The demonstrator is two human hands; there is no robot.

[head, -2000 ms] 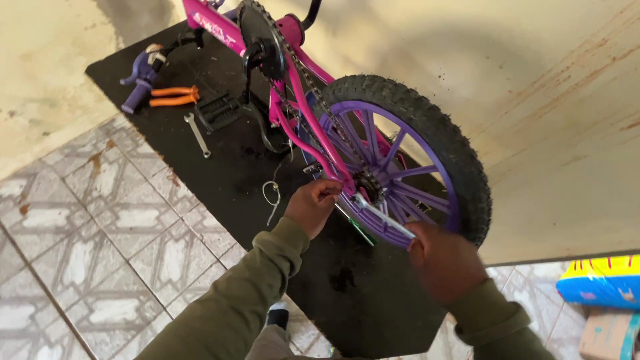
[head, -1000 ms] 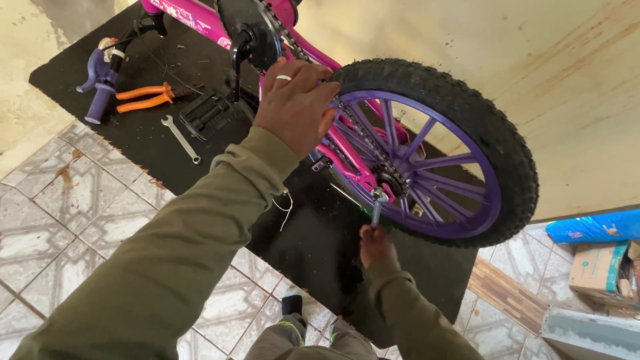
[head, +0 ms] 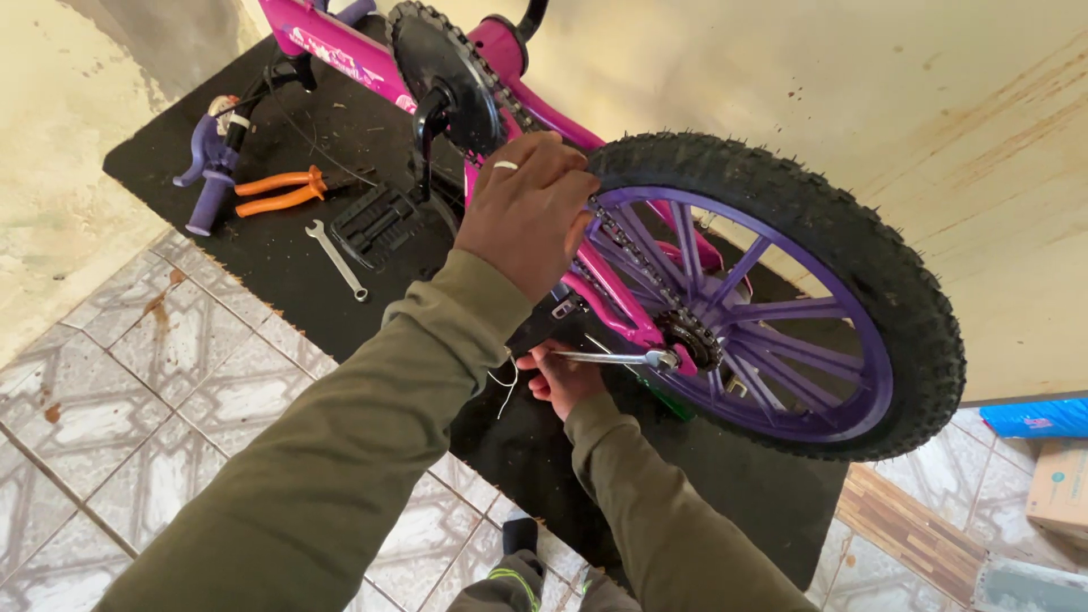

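A pink bicycle frame (head: 616,293) lies on a black mat, its purple spoked wheel (head: 773,319) with a knobby black tyre at the right. My left hand (head: 531,208) grips the frame tube between the chainring (head: 450,81) and the tyre; its palm side is hidden. Low at the centre, my right hand (head: 561,378) holds the handle end of a steel wrench (head: 616,359). The wrench's other end sits on the rear axle nut (head: 663,359), beside the rear sprocket (head: 690,340) and chain. A green-handled tool (head: 671,399) lies partly hidden under the wheel.
Orange-handled pliers (head: 280,191), a combination wrench (head: 337,262) and a black pedal (head: 374,225) lie on the mat (head: 297,280), near the purple handlebar grip (head: 210,202). Thin white string (head: 507,393) is by my right hand. A wall stands behind; a cardboard box (head: 1062,489) is at right.
My left hand has moved from near the rear axle up to the frame by the tyre. My right hand has swung the wrench from the axle's right side, through below it, to its left.
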